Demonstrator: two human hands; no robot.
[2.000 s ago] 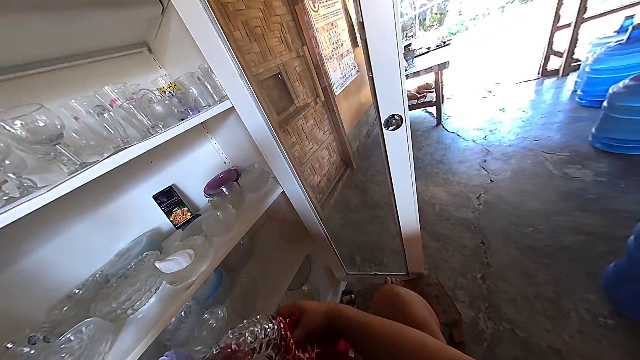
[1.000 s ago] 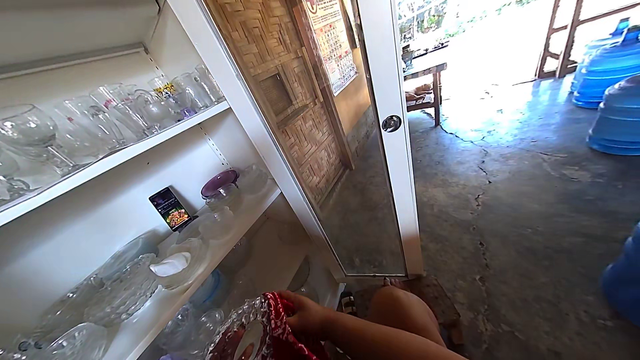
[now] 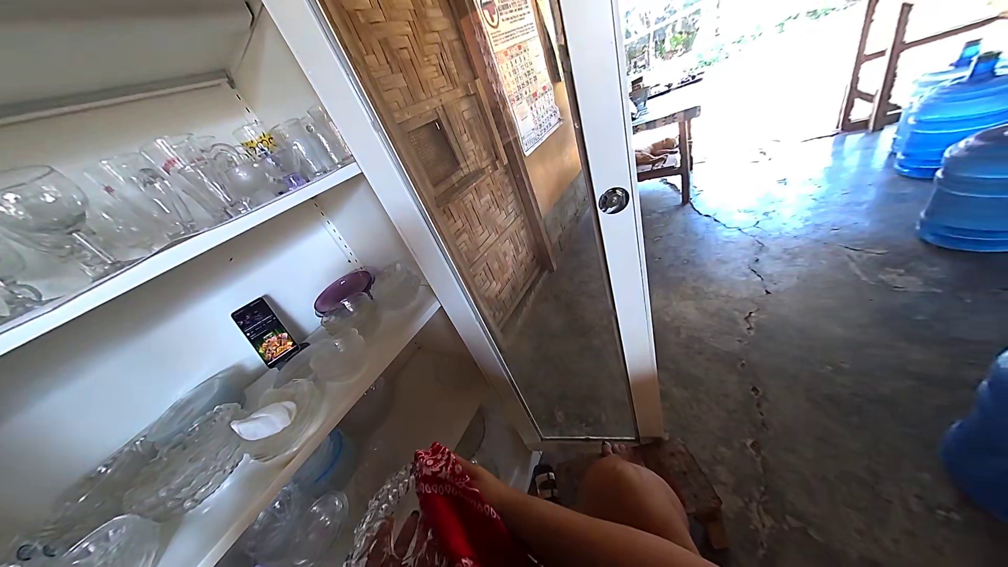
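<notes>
A clear glass dish with a textured rim is at the bottom edge, partly cut off. Fingers of my left hand show through the glass, against its underside. My right hand, mostly covered by a red patterned bandana, holds the cloth over the dish's right rim; the cloth hangs down beside it. The fingertips under the cloth are hidden. To the left, a shelf carries clear glass plates, bowls and a purple glass dish.
A white folded item lies in a glass bowl. A phone leans upright on the shelf. Glasses and mugs fill the shelf above. The open glass cabinet door is at my right, beyond it blue water containers and a low wooden stool.
The right hand with the bandana has moved up along the dish's rim, and the cloth now covers most of that hand. More of the red cloth shows than two seconds ago.
</notes>
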